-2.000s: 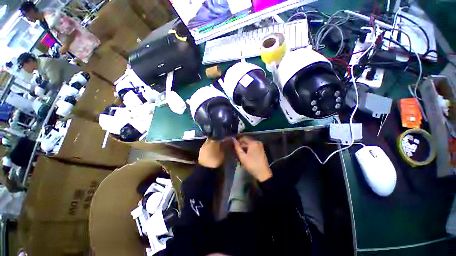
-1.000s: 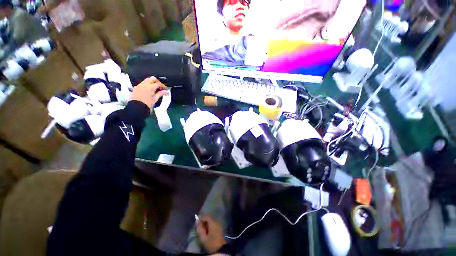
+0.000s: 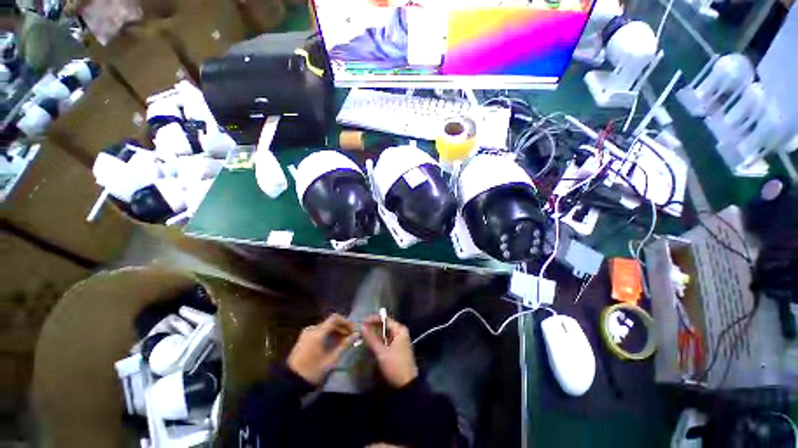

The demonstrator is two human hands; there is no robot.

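Observation:
My left hand [image 3: 318, 350] and my right hand [image 3: 391, 352] are close together over my lap, below the bench edge. The left fingertips pinch a tiny white piece [image 3: 357, 340], perhaps a label, blurred. My right hand holds the white connector end of a thin cable [image 3: 383, 322]. Three white-and-black dome cameras stand in a row at the bench edge: left [image 3: 339, 203], middle [image 3: 418, 199] and right [image 3: 507, 217]. The middle one has a small white square on its black ball. A white strip [image 3: 269, 168] hangs from the black box [image 3: 265, 87].
An open carton [image 3: 66, 346] holds white cameras at lower left. More cameras [image 3: 144, 188] lie left of the bench. The mouse [image 3: 568, 353], tape ring [image 3: 627, 332], orange block [image 3: 625, 279] and parts tray [image 3: 668, 324] are right. The keyboard [image 3: 398, 111] and monitor [image 3: 516, 48] are behind.
My left hand has left the strip at the black box and come down beside my right hand over the lap. Earlier, both hands were together at the left dome camera. The view has shifted.

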